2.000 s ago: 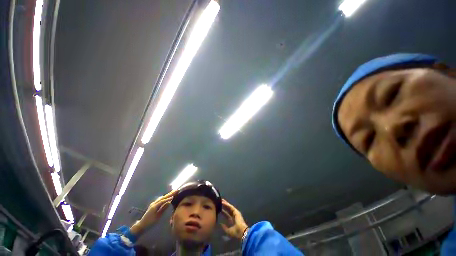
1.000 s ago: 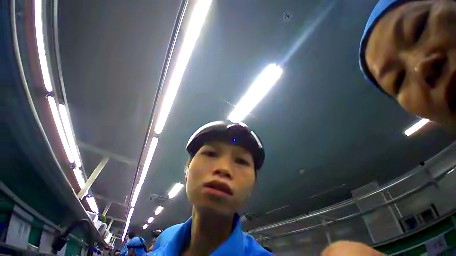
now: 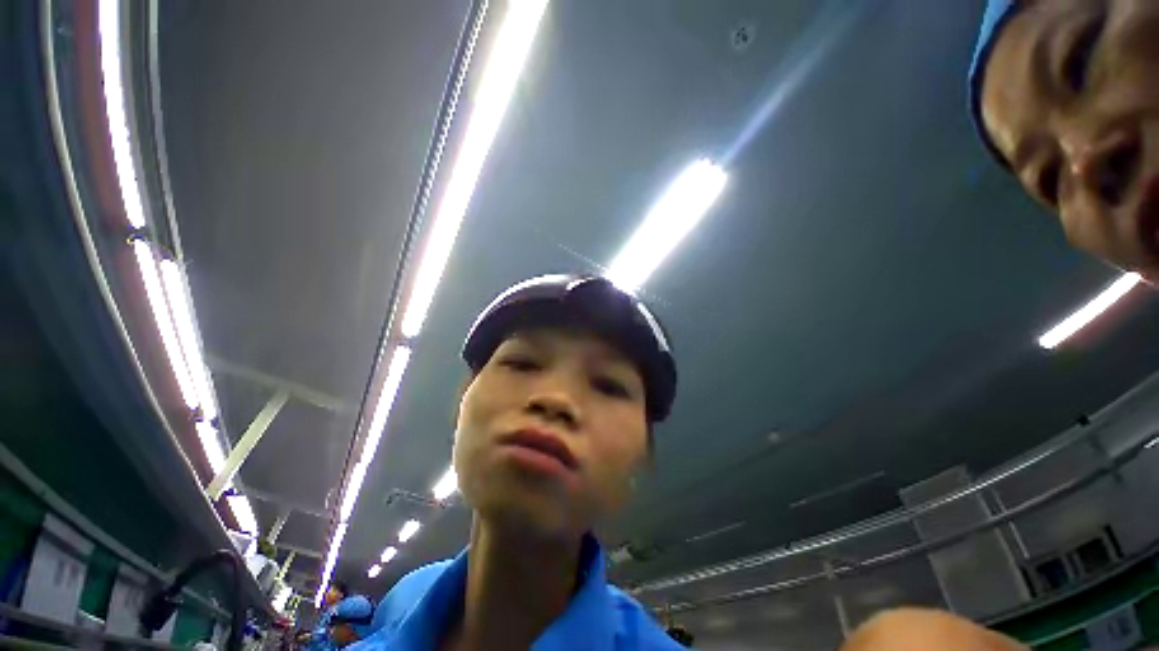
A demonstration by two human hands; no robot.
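Note:
The camera looks up at the ceiling, and no work piece or bench top shows. Nearest in front is a person in a blue smock, wearing a dark glossy headband low on the forehead. A second person with a blue cap leans in at the top right, cut off by the edge. A rounded, skin-coloured part, perhaps of a hand, shows at the bottom right edge; I cannot tell whose it is. Neither my left hand nor my right hand can be made out.
Long ceiling lights run overhead. A curved shelf or rail structure stands at the left, with a black bent cable or arm and pale sheets below. More people in blue are far back. Rails cross the right.
The person with the headband has come much closer, and their raised hands no longer show. The capped person has shifted up and right. The skin-coloured part has appeared at the bottom edge.

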